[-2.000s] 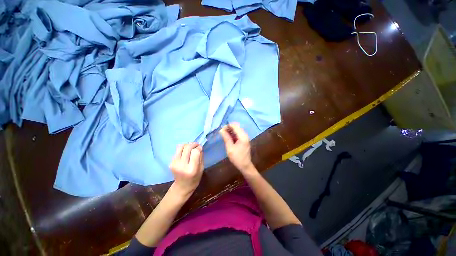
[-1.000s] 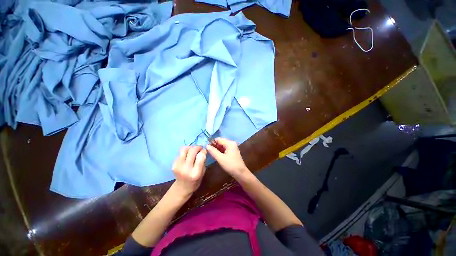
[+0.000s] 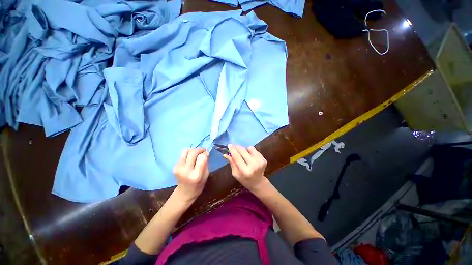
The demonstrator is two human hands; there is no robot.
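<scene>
A light-blue garment (image 3: 176,124) lies spread and partly folded on the dark-brown table in front of me. My left hand (image 3: 191,168) pinches the garment's near edge between thumb and fingers. My right hand (image 3: 247,161) is just to its right and holds small dark snips (image 3: 222,149), mostly hidden by the fingers. The tips point left toward the cloth by my left fingertips. Whether the blades touch the cloth or a thread cannot be told.
A heap of blue cloth (image 3: 62,62) lies at the upper left. A dark bundle (image 3: 339,19) and a white cord loop (image 3: 378,39) lie at the upper right. A yellow strip (image 3: 362,118) marks the table edge. A pale bin (image 3: 432,96) stands beyond it.
My right hand first moved down and left to my left hand, with the snips tips pointing up, then shifted slightly right. My left hand has stayed nearly in place on the cloth.
</scene>
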